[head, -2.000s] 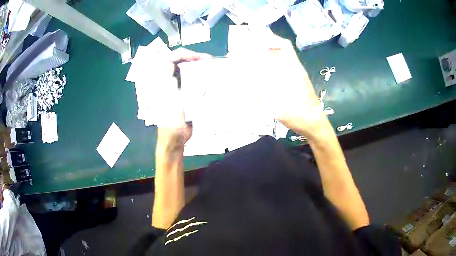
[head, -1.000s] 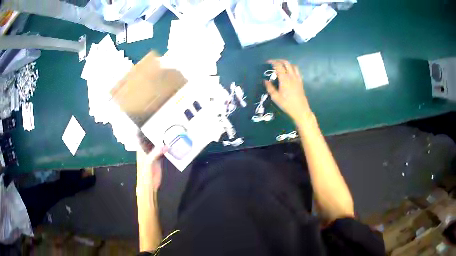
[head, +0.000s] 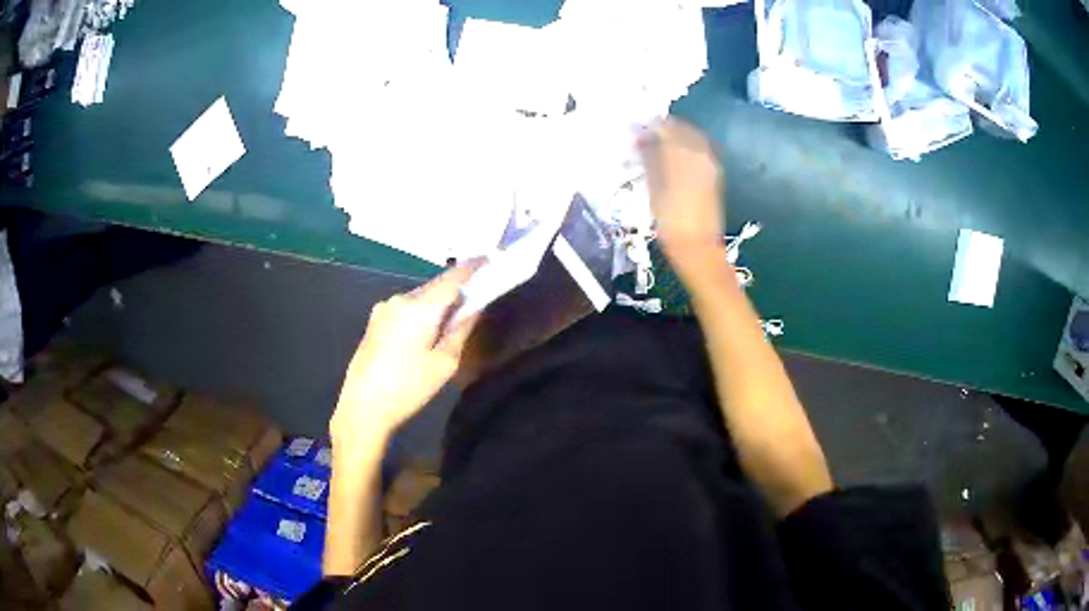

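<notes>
My left hand [head: 406, 346] holds the retail box [head: 520, 281] by its side at the table's front edge. The box is tilted, with its flaps open and a dark side and brown surface showing. My right hand [head: 683, 179] is blurred, over the right edge of the leaflet heap; whether its fingers hold anything cannot be told. The white instruction leaflets [head: 400, 155] lie in a large overexposed heap behind the box. Several small white charging cables [head: 639, 287] lie loose to the right of the box, partly under my right arm.
Bagged devices [head: 818, 60] lie at the back right. A single white card [head: 977, 269] lies at the right, another leaflet [head: 208, 148] at the left. A finished box [head: 1075, 346] is cut off at the right edge. Brown cartons [head: 143, 477] and blue boxes [head: 281, 513] stand on the floor.
The view has shifted. The box has turned from its printed face to a tilted, open pose nearer my body. My right hand has moved from the cables to the leaflet heap's edge.
</notes>
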